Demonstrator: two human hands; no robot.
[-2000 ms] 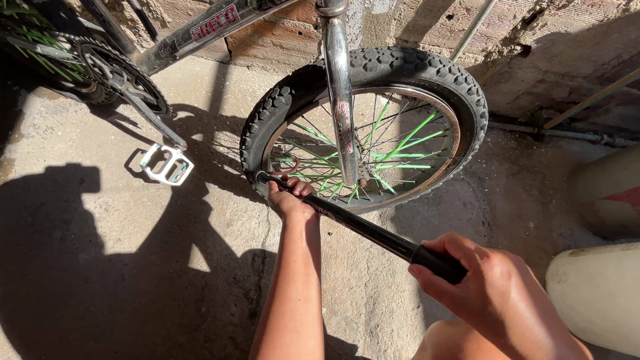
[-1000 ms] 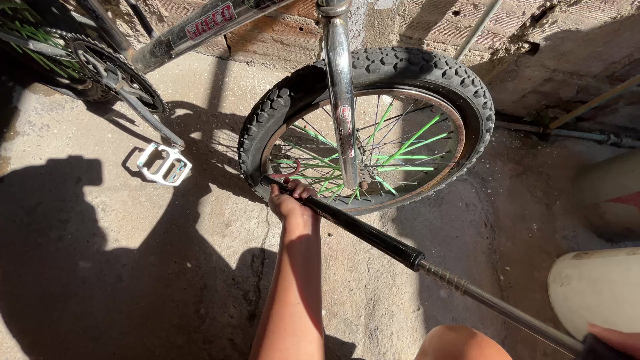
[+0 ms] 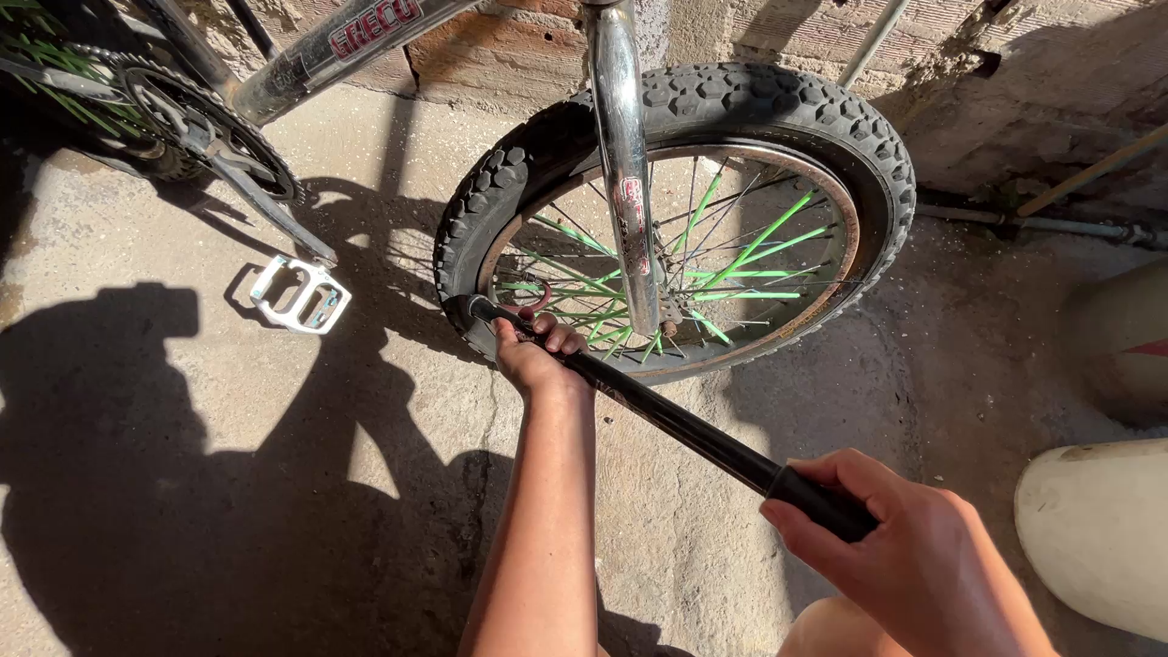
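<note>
A black hand pump [image 3: 680, 417] slants from the rim of the bicycle's front wheel down to the right. My left hand [image 3: 540, 351] is closed around its head end, low on the left side of the knobby tire [image 3: 493, 196]. Around the black handle at the pump's other end, my right hand [image 3: 876, 520] is wrapped, with the handle pushed in against the barrel. Green covers sit on several spokes [image 3: 757, 242], and a chrome fork leg [image 3: 625, 173] crosses the wheel. The valve is hidden by the pump head and my left hand.
A white pedal [image 3: 301, 294] and the chainring [image 3: 210, 137] are at the left. Behind the wheel stands a rough brick wall [image 3: 511, 59], with a thin pipe [image 3: 1049, 222] along its foot. A pale rounded container [image 3: 1104, 529] stands at the right edge.
One second ago the pump's metal rod was drawn out toward the lower right; now my right hand has moved back up-left and the rod is inside the barrel. My left hand has stayed at the wheel.
</note>
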